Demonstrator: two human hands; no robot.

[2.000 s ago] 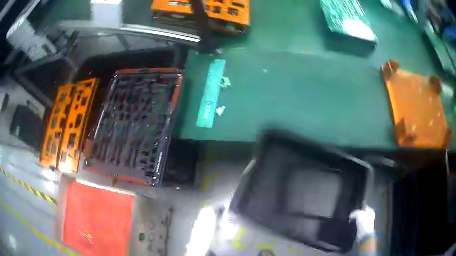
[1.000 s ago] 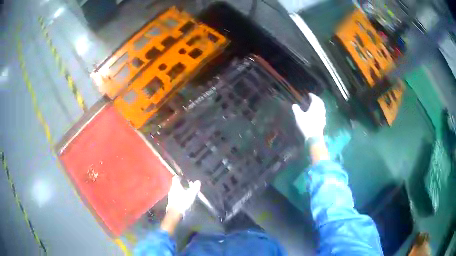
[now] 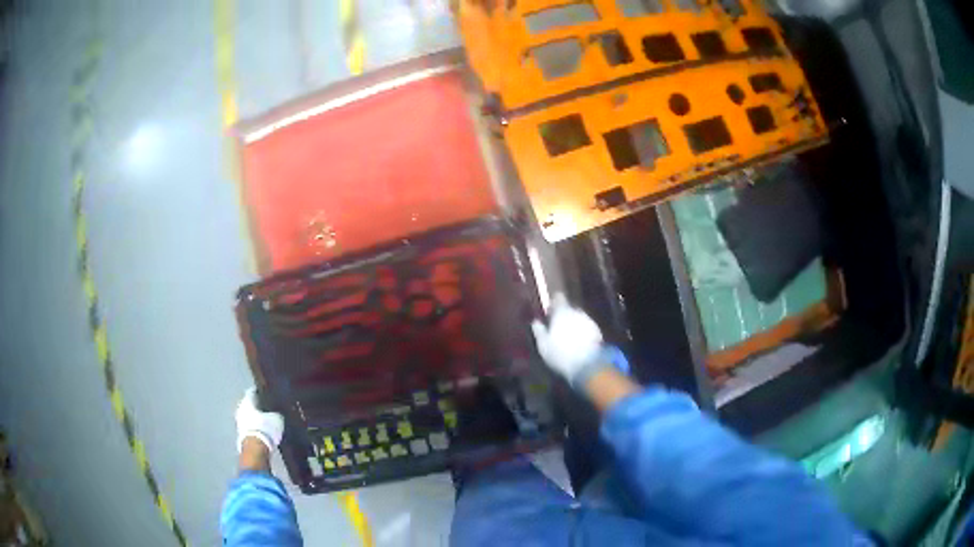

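Note:
The dark carrier frame (image 3: 363,342) lies level in front of me, its far part over the near part of a red surface. Red and the floor show through its pockets. My left hand (image 3: 260,422), white-gloved, grips the frame's left edge. My right hand (image 3: 568,340), also white-gloved, is at its right edge; the fingertips are partly hidden by blur. The orange cover plate (image 3: 662,134) with rectangular cutouts lies beyond the frame to the right.
The red surface (image 3: 368,160) has a pale metal edge. Right of the frame is a black bin (image 3: 876,235) with a green board (image 3: 710,267) and a black flat piece (image 3: 774,230) by it. Yellow-marked floor (image 3: 139,246) is at left.
The carrier frame has moved left, off the spot beside the orange plate and partly over the red surface, with both hands at its edges. The view has turned left.

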